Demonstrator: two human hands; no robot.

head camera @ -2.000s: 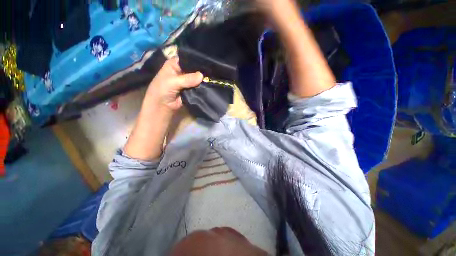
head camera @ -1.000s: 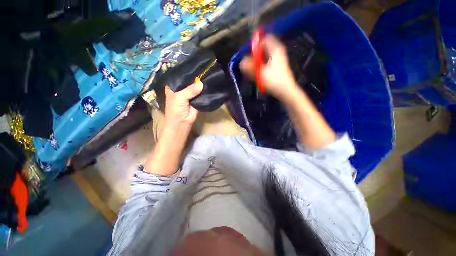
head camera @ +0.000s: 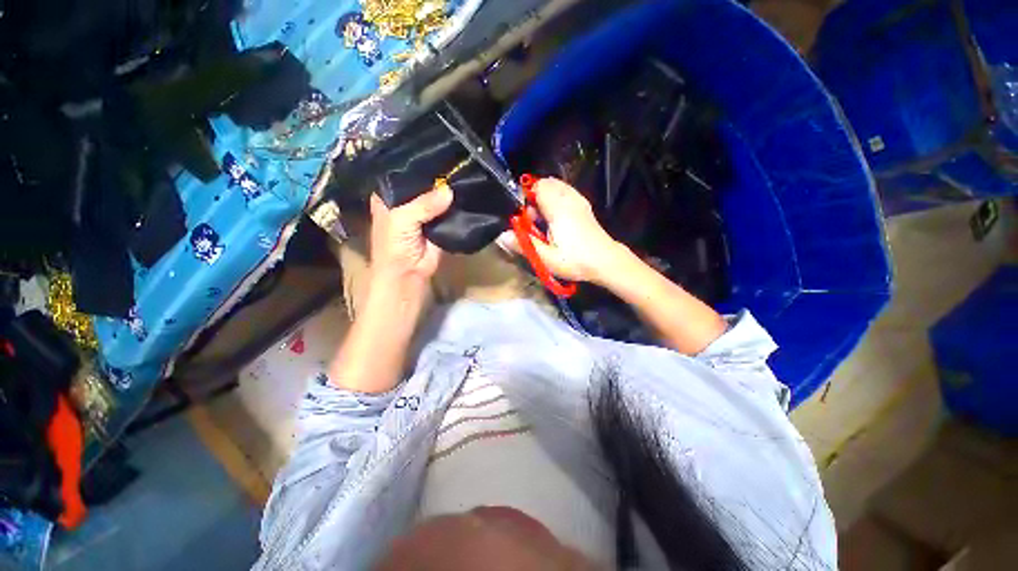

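Observation:
My left hand (head camera: 407,234) pinches a black panel (head camera: 467,219) between thumb and fingers, over my lap at the table's edge. A short gold zipper piece (head camera: 449,178) shows at the thumb tip. My right hand (head camera: 569,231) holds red-handled scissors (head camera: 536,240) by the loops. The dark blades point up and left and lie across the panel's upper right edge, close to the zipper. Whether the blades touch the panel, I cannot tell.
A blue bin (head camera: 820,223) with black panels stands to the right. The blue cartoon-print table cover (head camera: 262,184) holds a gold slider pile (head camera: 404,20) and a heap of black panels (head camera: 67,145). An orange item (head camera: 67,457) is at far left. Blue containers (head camera: 915,89) stand at far right.
My right hand has come down from over the bin with the scissors, bringing the blades to the panel. Two seconds ago no scissors showed. My left hand has kept hold of the panel.

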